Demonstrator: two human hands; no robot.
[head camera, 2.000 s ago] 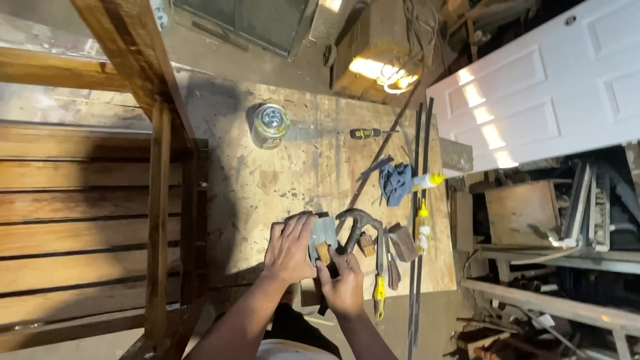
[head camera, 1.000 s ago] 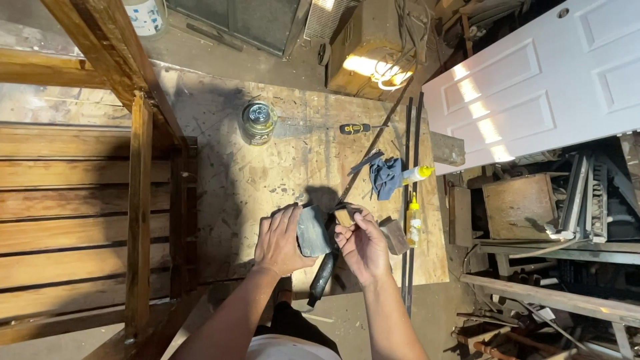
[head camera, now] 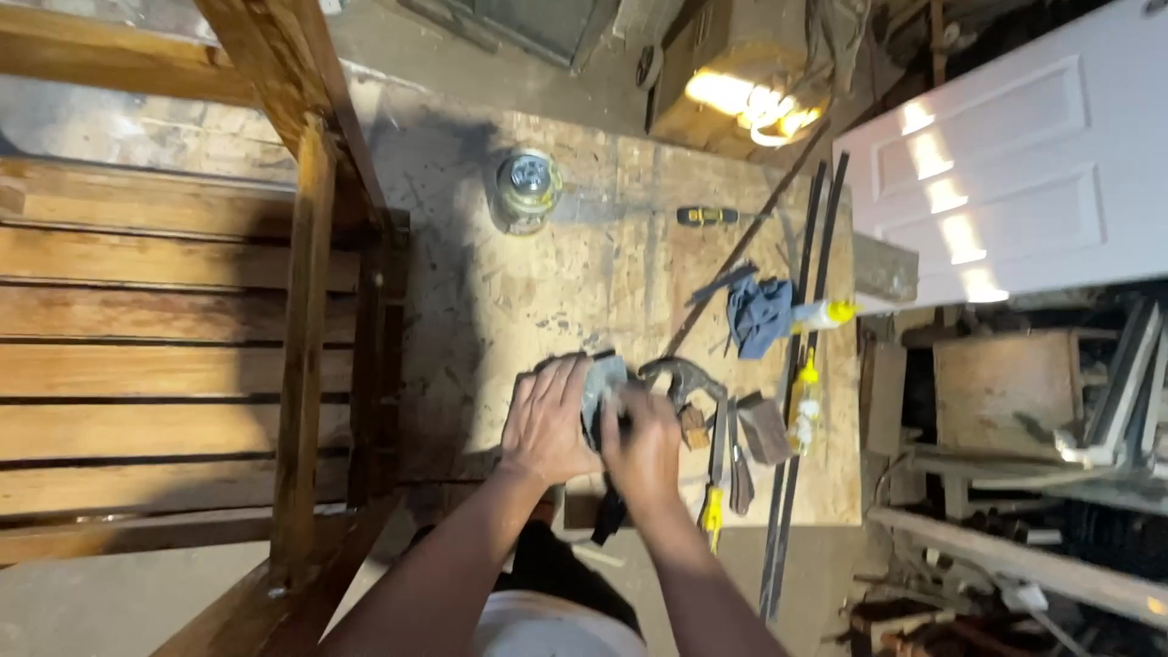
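Note:
My left hand (head camera: 547, 424) grips a grey-blue block or folded sheet (head camera: 604, 376) near the workbench's front edge. My right hand (head camera: 643, 447) is blurred by motion against its right side; whether its fingers hold anything is hidden. A black handle (head camera: 610, 518) pokes out below the hands. To the right lie a claw hammer head (head camera: 684, 376), a small wooden block (head camera: 694, 427), a tool with a yellow handle (head camera: 713, 511), a wooden-handled tool (head camera: 740, 479) and a brown block (head camera: 765, 429).
A slatted wooden frame (head camera: 310, 347) stands at left. On the plywood bench (head camera: 584, 274) are a glass jar (head camera: 527, 192), a black-and-yellow screwdriver (head camera: 707, 215), a blue cloth (head camera: 760, 315), two yellow-capped bottles (head camera: 826, 316) (head camera: 807, 406) and long dark strips (head camera: 808, 246). A white door (head camera: 1013, 164) leans beyond.
A second ago my right hand held a small wooden block apart from the grey piece; now it is against that piece. My left hand keeps its grip.

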